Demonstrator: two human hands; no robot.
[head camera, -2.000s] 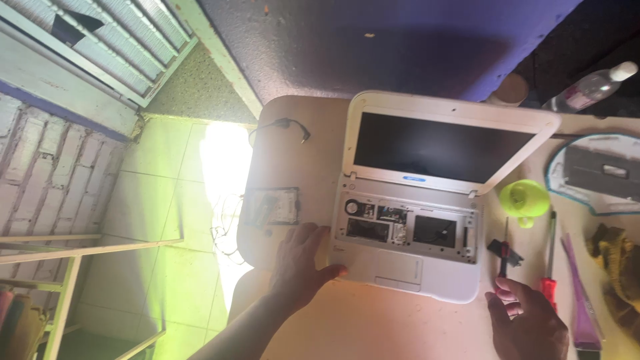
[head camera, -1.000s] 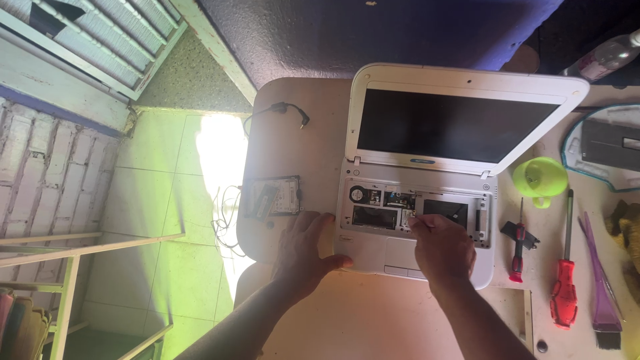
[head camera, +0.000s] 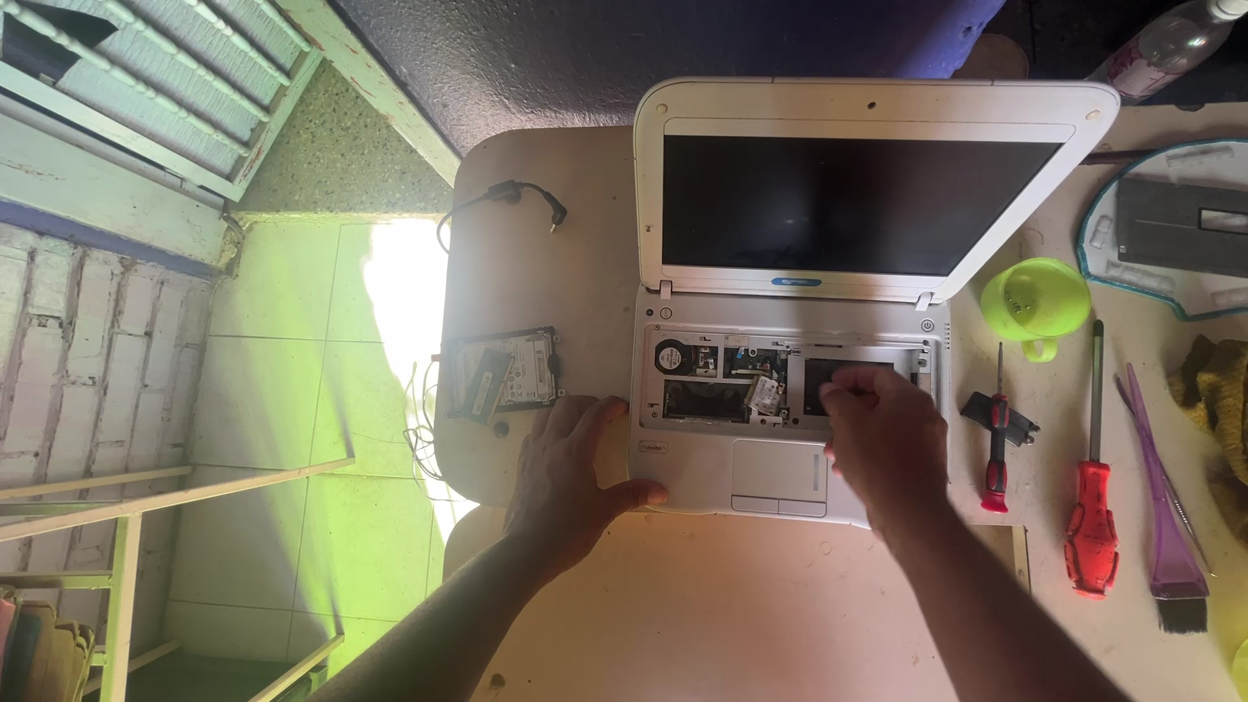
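A white laptop (head camera: 682, 483) lies with its lid raised and its keyboard off, so the inner parts show. Inside the bay are a round cooling fan (head camera: 673, 357), a small labelled card (head camera: 764, 395) and dark panels. My left hand (head camera: 575, 468) rests with fingers spread at the laptop's front left corner, thumb on its edge. Over the right side of the bay, my right hand (head camera: 882, 429) has its fingertips drawn together; whether they pinch something is hidden. Left of the laptop lie a hard drive (head camera: 531, 370) and a memory module (head camera: 489, 383) on top of it.
Right of the laptop are a lime-green cup (head camera: 1035, 297), a small screwdriver (head camera: 996, 444) across a black part, a larger red-handled screwdriver (head camera: 1092, 526), a purple brush (head camera: 1165, 526) and a yellow cloth (head camera: 1214, 400). A cable plug (head camera: 507, 191) lies at upper left, a plastic bottle (head camera: 1165, 49) at upper right.
My right hand has moved from beside the small screwdriver, at the right, to over the laptop's open bay. My left hand has stayed by the front left corner.
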